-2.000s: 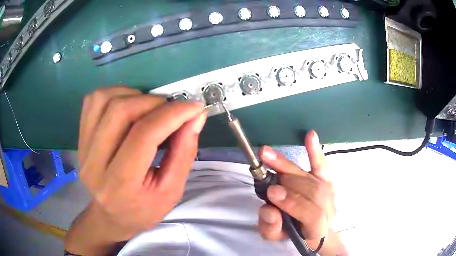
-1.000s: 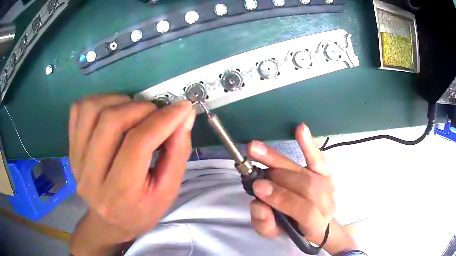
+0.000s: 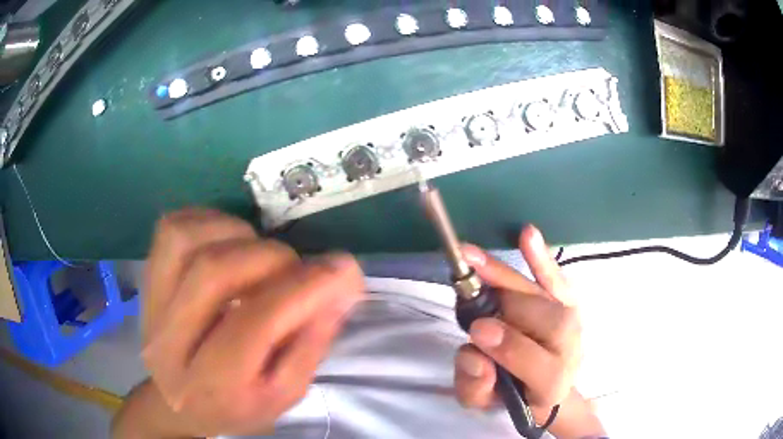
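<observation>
A white light bar strip (image 3: 391,167) with several round silver rings lies slantwise on the green mat. My right hand (image 3: 524,334) holds the soldering iron (image 3: 444,230) by its black grip. The iron's tip is at the strip's near edge, just below the third ring from the left; whether it touches is unclear. My left hand (image 3: 249,326) is motion-blurred, below the strip's left end and off it, with thumb and fingertips close together. No solder wire can be made out in it.
A black strip holder (image 3: 378,43) with white discs lies behind the strip. The yellow sponge tray (image 3: 689,103) is at right. A loose white disc (image 3: 99,106), another light bar (image 3: 53,64) and a thin wire are at left. The iron's cord (image 3: 661,250) runs right.
My left hand has pulled back from the strip towards me, uncovering its left end. The iron's tip has moved right, from the second ring to below the third.
</observation>
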